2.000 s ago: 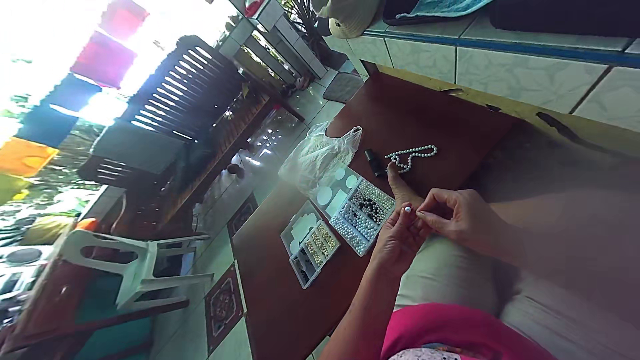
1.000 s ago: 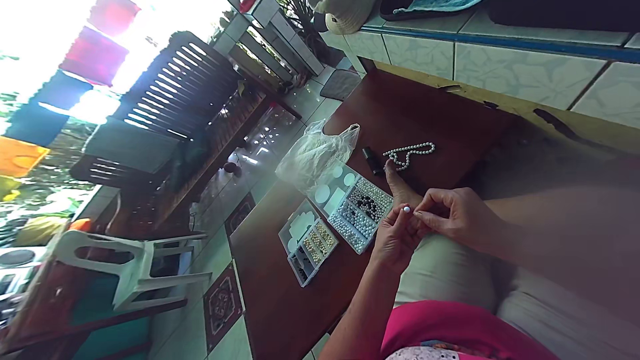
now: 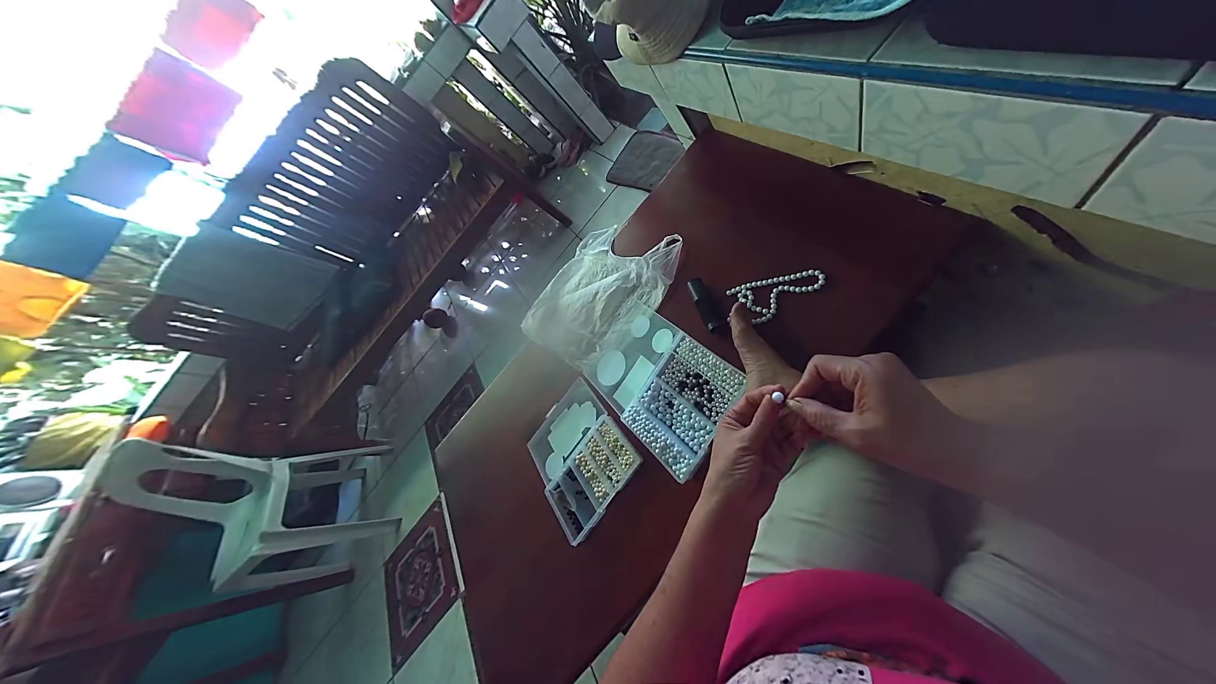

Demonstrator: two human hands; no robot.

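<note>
My left hand [image 3: 760,446] pinches a small white bead [image 3: 778,397] between thumb and finger. Close against it, my right hand [image 3: 850,404] has its thumb and fingertips pinched at the bead's side; any thread or wire there is too fine to make out. Just beyond my hands, a skin-coloured part [image 3: 755,351], a finger or part of a foot, points at a strand of white beads [image 3: 803,280]. A small black tube or bottle [image 3: 704,306] lies beside the strand. An open compartment box of white, silvery and dark beads [image 3: 684,404] is near my left hand.
A smaller open bead box [image 3: 594,475] and a translucent plastic bag [image 3: 603,294] are on the brown table [image 3: 560,608]. A tiled ledge [image 3: 988,123] runs along the upper right. A white plastic chair [image 3: 256,503] and a slatted wooden bench [image 3: 323,180] stand at the left.
</note>
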